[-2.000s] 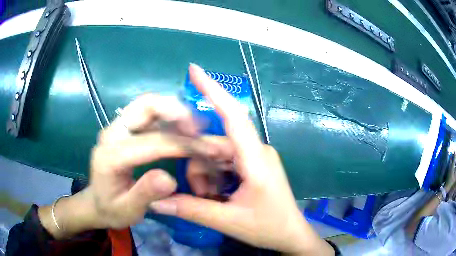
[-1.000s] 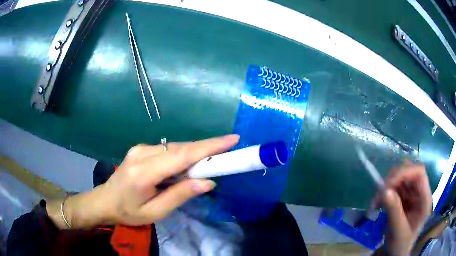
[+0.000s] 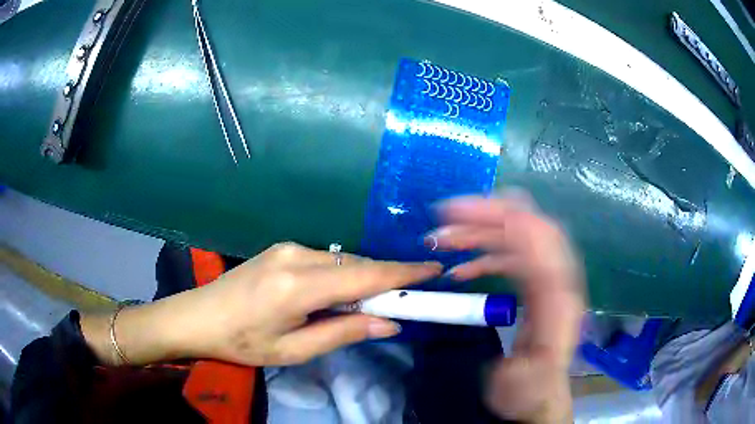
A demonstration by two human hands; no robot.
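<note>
My left hand [image 3: 290, 306] holds a white marker pen [image 3: 439, 307] with its blue cap pointing right. My right hand [image 3: 530, 273] is blurred, its fingers pointing left over the lower right of the shiny blue carrier sheet [image 3: 439, 170]. Its fingers look apart and no tool shows in it. Rows of pale crescent pieces [image 3: 455, 88] lie at the sheet's far end. A small pale arc shows at the right fingertips; I cannot tell if they touch it. Slim tweezers [image 3: 217, 87] lie on the green bench left of the sheet, legs slightly apart.
A housing strip [image 3: 77, 79] with round inserts lies at the left. Another strip [image 3: 704, 56] lies beyond the white band at the upper right. Crinkled clear film [image 3: 617, 178] lies right of the sheet. Another person's sleeve [image 3: 704, 364] shows at the lower right.
The marker, hidden or absent at first, shows in my left hand, which has moved right. My right hand has come left to the sheet; the slim pale tool it held no longer shows.
</note>
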